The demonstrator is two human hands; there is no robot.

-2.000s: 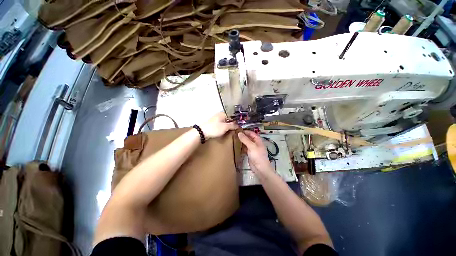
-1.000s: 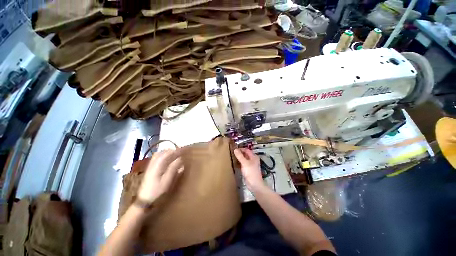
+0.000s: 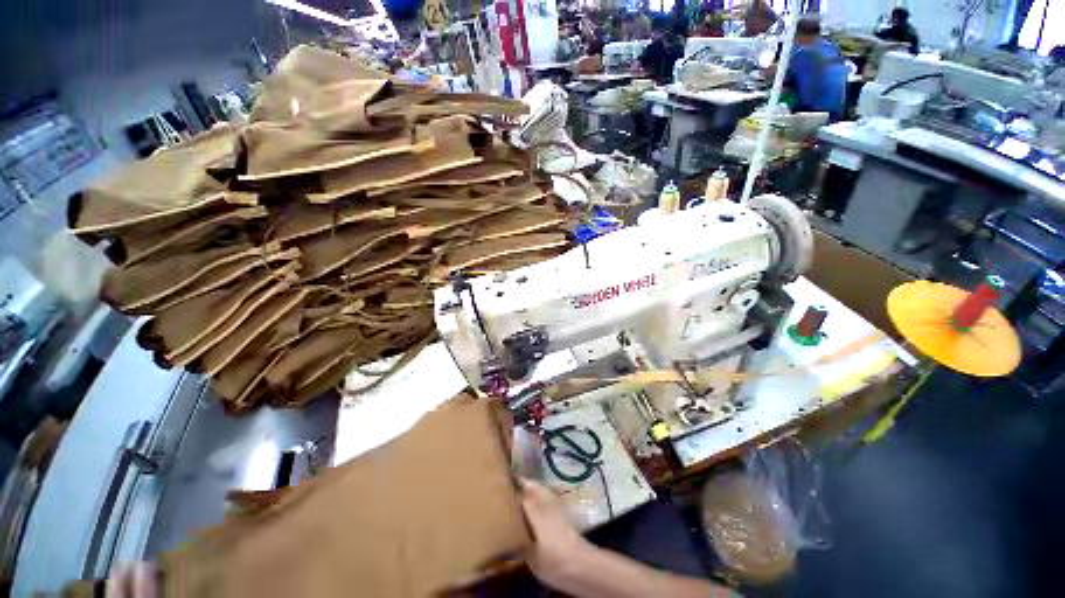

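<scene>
The brown bag body lies in front of the sewing machine, its upper right corner close to the presser foot area. My right hand is at the bag's right edge, blurred, its fingertips partly hidden at the edge. My left hand is at the bottom left, mostly cut off, with only blurred fingers showing at the bag's left end. Tan binding tape runs along the machine bed from the right. Scissors with dark green handles lie on the bed.
A tall pile of unfinished brown bags stands behind the machine. A yellow disc with a red thread spool is at the right. A clear plastic bag hangs at the table's front edge. People and other machines are in the background.
The view has tilted up, showing the room. My left hand has moved from the bag's middle to its far left end. The bag's lower part has swung left and up; my right hand is lower along its edge.
</scene>
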